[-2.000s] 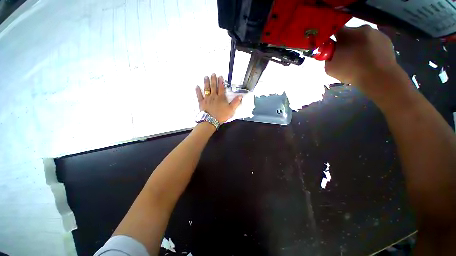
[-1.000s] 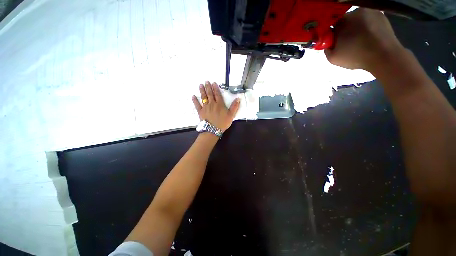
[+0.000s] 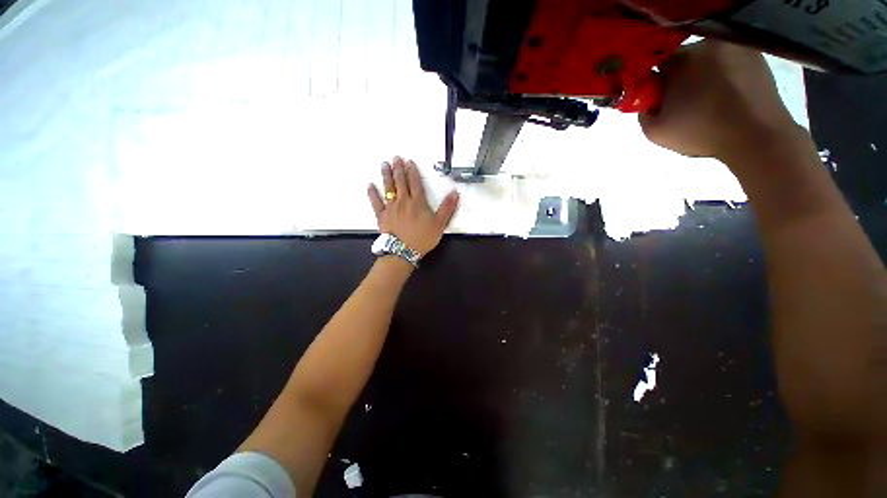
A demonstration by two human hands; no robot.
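The red and black cutting machine stands over the white fabric lay at the top centre. Its upright blade guard goes down to the lay, with a thin dark rod and small metal foot at its left. Part of the grey base plate shows at the lay's near edge; fabric covers the rest. My left hand, with a ring and a watch, lies flat with fingers spread on the lay, just left of the foot. My right hand is closed round the red handle behind the motor.
The dark brown table shows in front of the lay. The lay's wavy stepped edge stands at the left. White scraps lie on the table, one at the right and one at the bottom. Ragged fabric edges show right of the base plate.
The lay's near edge now looks straighter across the view. More fabric covers the base plate, whose visible part is smaller and further right. My left hand stays flat beside the foot; my right keeps its grip.
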